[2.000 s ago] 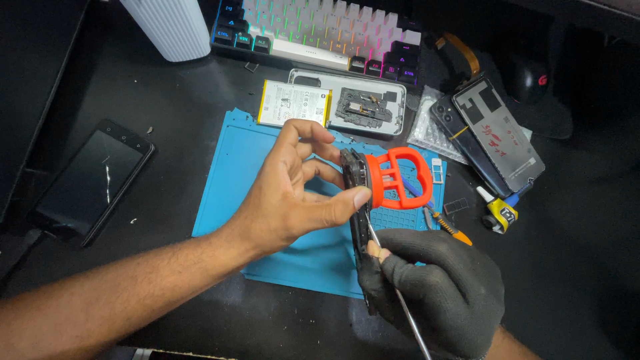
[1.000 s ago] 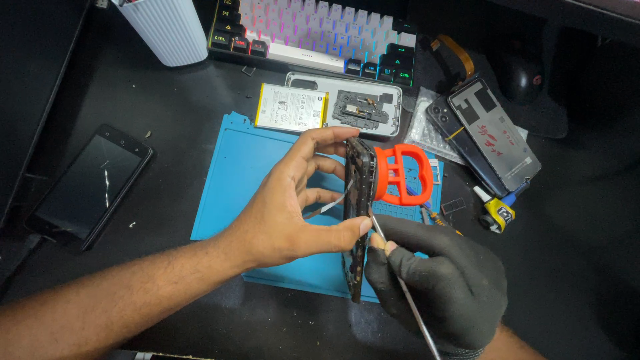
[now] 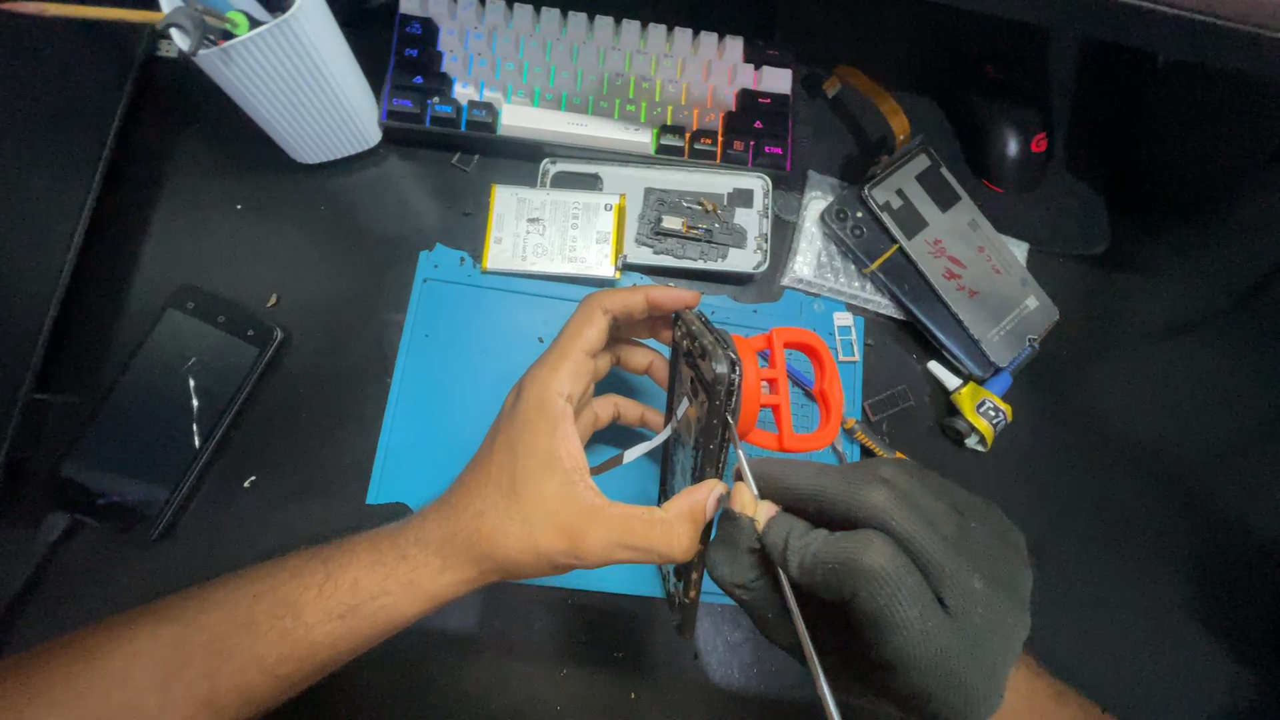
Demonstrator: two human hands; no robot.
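Note:
My bare left hand [image 3: 590, 450] grips a black smartphone body [image 3: 705, 400] on edge, thumb on the near part and fingers around the far end. A red suction cup with a handle [image 3: 800, 390] is stuck to the phone's right face. In my right hand [image 3: 880, 570], in a dark glove with bare fingertips, is a thin metal pry tool [image 3: 790, 590]; its tip touches the phone's edge beside the cup. A pale ribbon-like strip [image 3: 650, 447] sticks out from the phone's left face. Beneath lies a blue silicone repair mat [image 3: 480, 370].
Behind the mat lie a phone battery [image 3: 553, 230], a grey phone back cover [image 3: 755, 225] with parts and a lit keyboard [image 3: 590, 80]. A white cup [image 3: 290, 90] stands back left, a phone [image 3: 175, 400] at left. More phone parts [image 3: 965, 260], a glue tube [image 3: 980, 408] and a mouse [image 3: 1005, 140] are at right.
The phone has turned slightly in my left hand since the oldest frame, showing more of its left face and the pale strip. My right hand keeps the pry tool at the phone's edge.

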